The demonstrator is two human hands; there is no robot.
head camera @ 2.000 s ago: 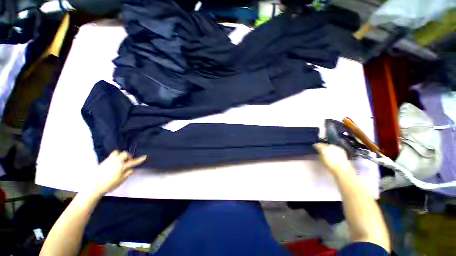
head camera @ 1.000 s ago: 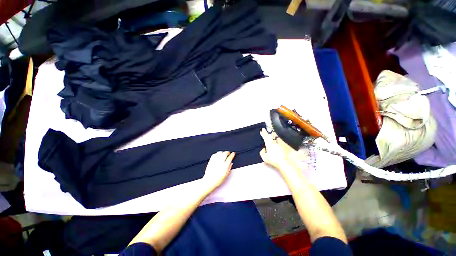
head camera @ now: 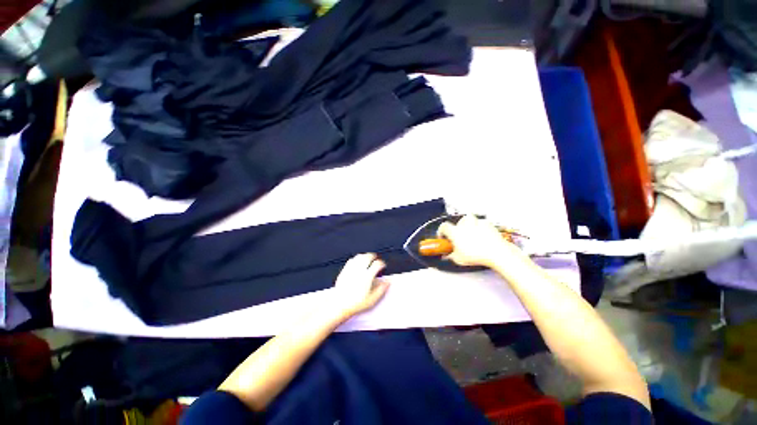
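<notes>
A dark trouser leg (head camera: pixel 274 257) lies flat across the near part of the table, with a seam line along it and its hem end at the right. The steam iron (head camera: pixel 425 247) rests on the hem end, its tip pointing left. My right hand (head camera: pixel 473 241) is closed around the iron's orange-brown handle. My left hand (head camera: pixel 360 284) rests on the leg's near edge, left of the iron, fingers slightly bent and holding nothing. The trousers' folded wide end (head camera: pixel 104 241) lies at the left.
A crumpled dark pile (head camera: pixel 224 108) covers the table's far left and middle. The pale table cover (head camera: pixel 506 149) shows at the right. A white hose (head camera: pixel 614 246) runs off right from the iron. A blue crate (head camera: pixel 578 141) and a beige cloth bundle (head camera: pixel 693 178) stand beyond the right edge.
My right hand has gone from the hem to the iron's handle, and the iron has moved left onto the hem end. My left hand came over from the far left earlier and now stays near the hem.
</notes>
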